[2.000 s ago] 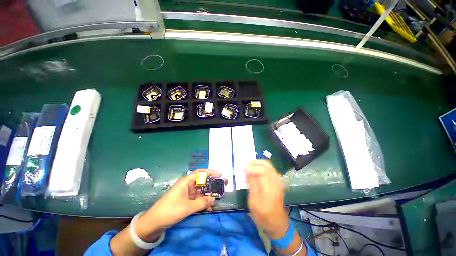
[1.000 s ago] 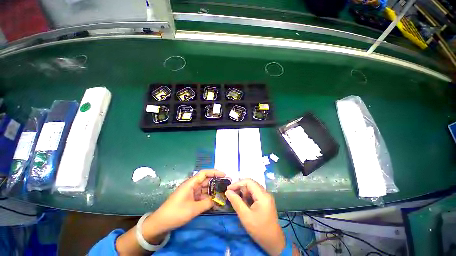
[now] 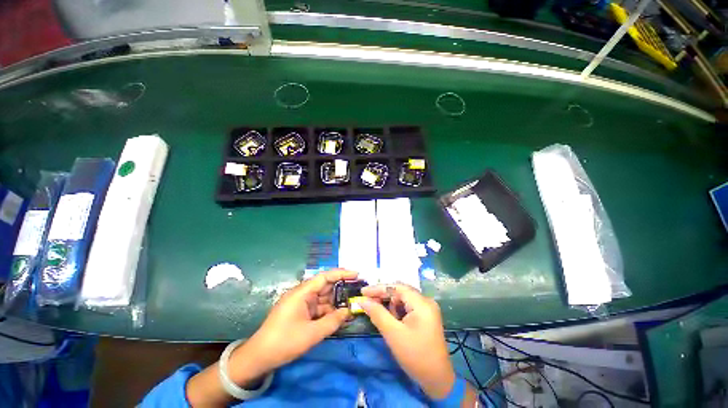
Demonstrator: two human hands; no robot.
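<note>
A small dark watch housing (image 3: 345, 292) with a shiny rim and a yellow-white flap is held near the bench's front edge. My left hand (image 3: 297, 319) grips it from the left with thumb and fingers. My right hand (image 3: 405, 325) pinches at its right side, with the thumb on the yellow flap. A thin dark item, perhaps tweezers, shows at the right fingertips, too small to tell. Two white strips (image 3: 358, 235) lie just beyond my hands, over a blue lined patch (image 3: 322, 253).
A black tray (image 3: 326, 195) with housings lies beyond, its back right pocket empty. A tilted black box (image 3: 517, 219) holds white pieces. White scraps (image 3: 433, 245) and a pale patch (image 3: 224, 276) lie near. Bagged white strips (image 3: 571, 231) lie right; a white pack (image 3: 124, 223) and blue packs (image 3: 76, 231) left.
My right hand, first raised and blurred over the strips, has come down to the housing. The housing has been turned, so its yellow flap now faces my right thumb. More white scraps show beside the strips.
</note>
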